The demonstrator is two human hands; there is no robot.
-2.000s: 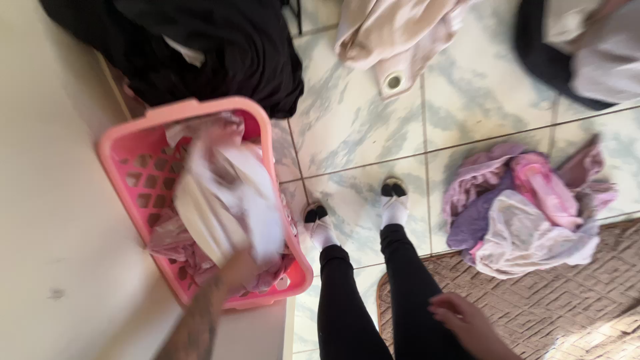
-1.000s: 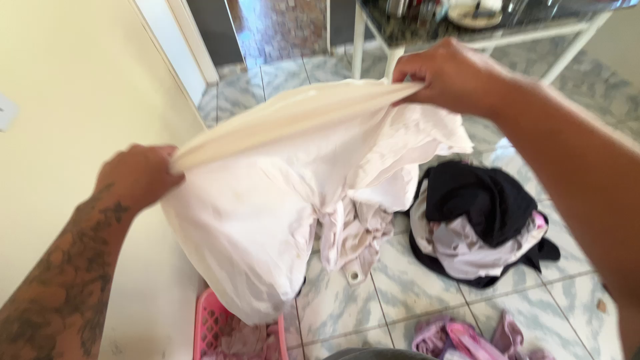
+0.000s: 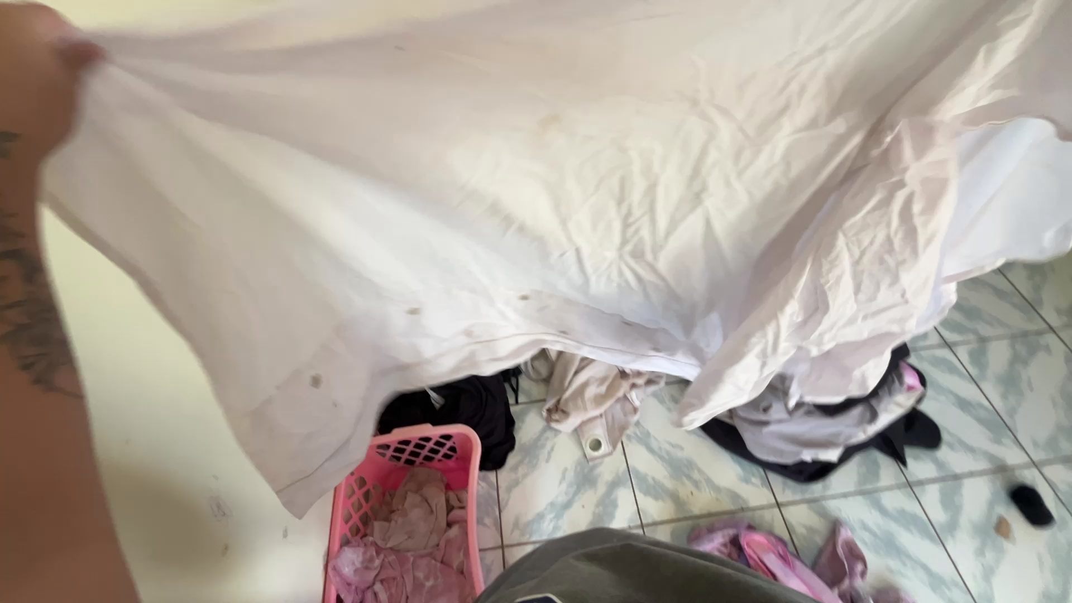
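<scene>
A large white cloth (image 3: pixel 536 184) with several small stains is spread across the view, creased and hanging in folds at the right. My left hand (image 3: pixel 59 59) grips its edge at the upper left. My right hand is outside the frame. Below the cloth, a pink plastic laundry basket (image 3: pixel 471 502) holds crumpled pink and pale clothes (image 3: pixel 410 536).
Black fabric (image 3: pixel 477 419) lies behind the basket, beside a beige cloth with a metal eyelet (image 3: pixel 586 402). A grey and black clothes pile (image 3: pixel 804 427) and pink clothes (image 3: pixel 779 561) lie on the tiled floor (image 3: pixel 703 477). A pale wall (image 3: pixel 193 469) stands at left.
The white cloth was bunched over the basket two seconds ago, then held up between both hands. It now spreads wider across the view, and my right hand has left the frame.
</scene>
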